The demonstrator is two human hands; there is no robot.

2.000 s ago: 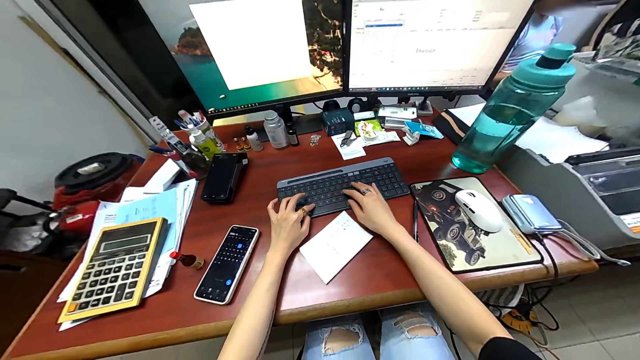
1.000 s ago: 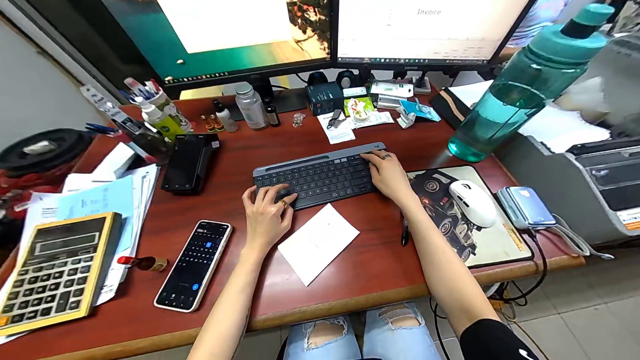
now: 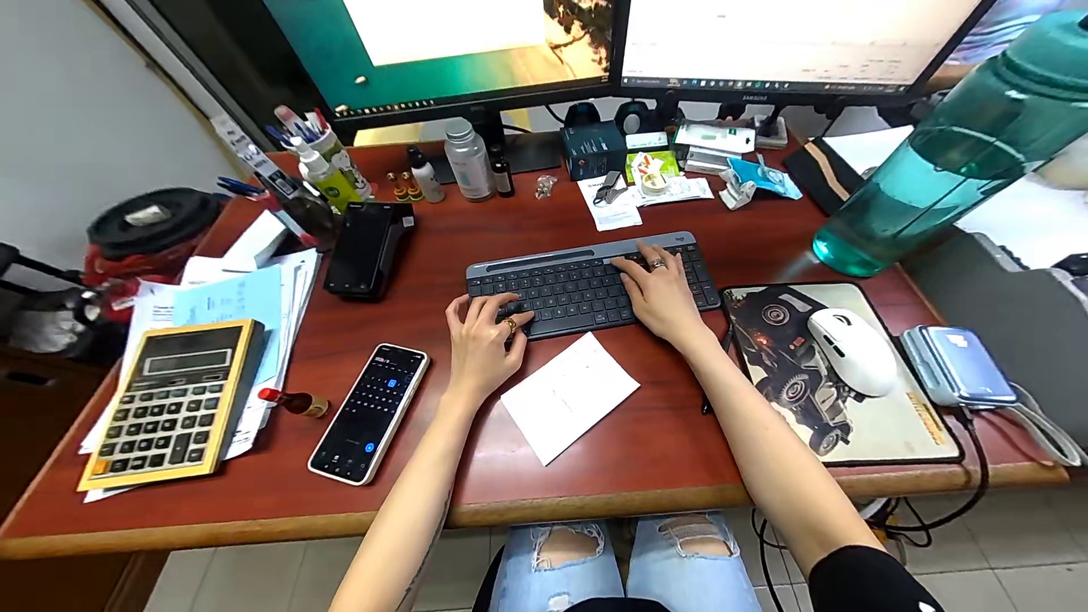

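A dark grey keyboard [image 3: 586,293] lies on the desk below two monitors. My left hand [image 3: 490,340] rests over its left end, fingers bent and spread, with a ring on one finger. Over the right part of the keys is my right hand [image 3: 659,293], also ringed, fingers apart. Neither hand holds anything. A white sheet of paper [image 3: 569,398] with faint writing lies just below the keyboard. To its left is a smartphone [image 3: 370,414] with a lit screen. A white mouse [image 3: 852,351] sits on a picture mouse pad [image 3: 922,433], right of my right forearm.
A yellow-framed calculator [image 3: 174,404] lies on papers at the left, near a small red-capped bottle [image 3: 294,402]. A black card terminal [image 3: 368,251] stands behind. At the right are a large green water bottle [image 3: 935,161] and a blue device [image 3: 959,365] with cables.
My right hand is over the keys, while one second ago it was at the keyboard's upper right edge. My left hand stays at the left end. The view has shifted.
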